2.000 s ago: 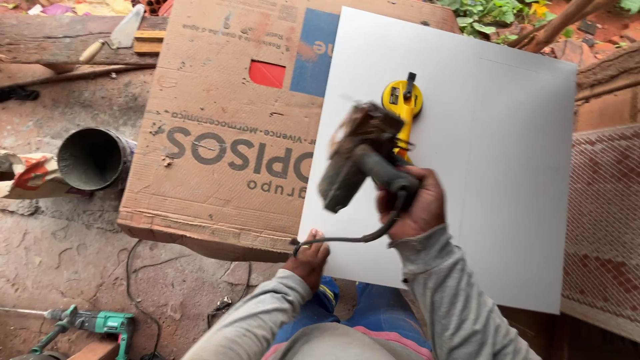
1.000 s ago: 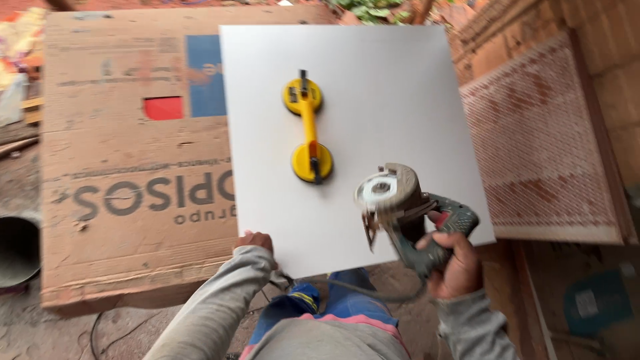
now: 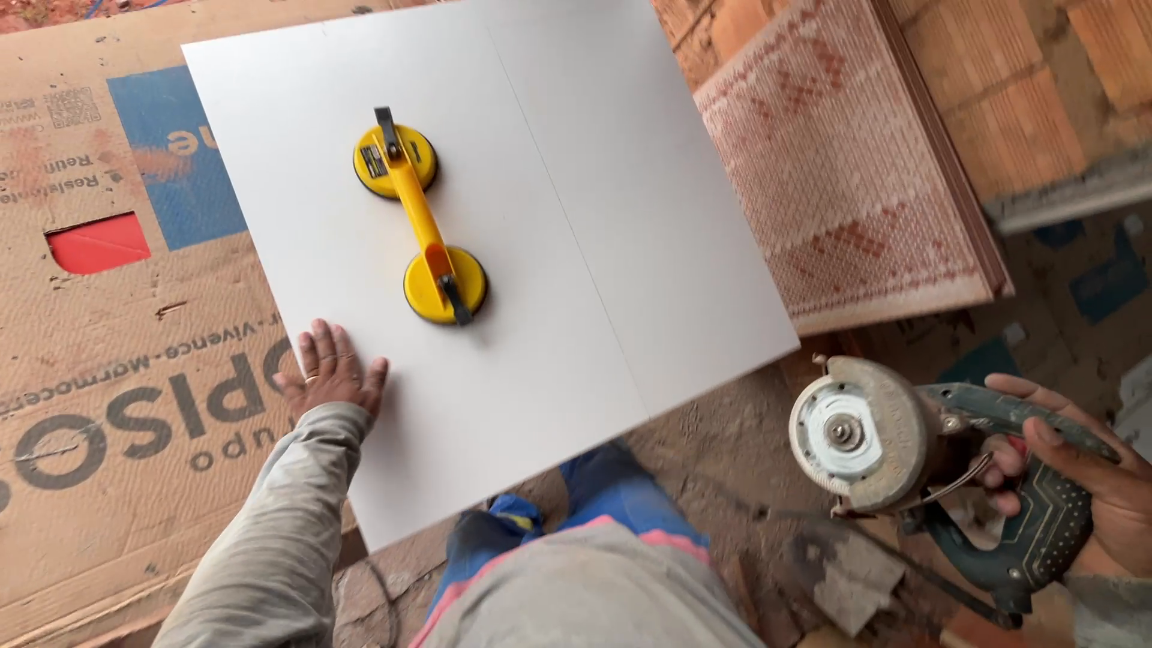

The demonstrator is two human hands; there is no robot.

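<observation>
A large white tile [image 3: 504,378] with a thin straight line drawn across its right part lies on a cardboard box. Flat on the tile's lower left edge rests my left hand [image 3: 333,373], fingers spread. My right hand [image 3: 1080,477] grips the handle of a circular tile saw [image 3: 864,436], held off the tile's lower right corner with its disc facing up. A yellow double suction cup lifter [image 3: 418,211] with black levers sits on the tile, left of the line.
The printed cardboard box [image 3: 108,342] extends to the left. Ridged reddish tiles [image 3: 837,180] lean in a stack at the right, beside a hollow brick wall [image 3: 1017,99]. A dark power cord [image 3: 909,558] hangs below the saw over the dirt floor [image 3: 702,459].
My right hand has carried the saw from over the tile to beyond its right corner. My left hand now lies flat on the tile's left edge. The view has shifted.
</observation>
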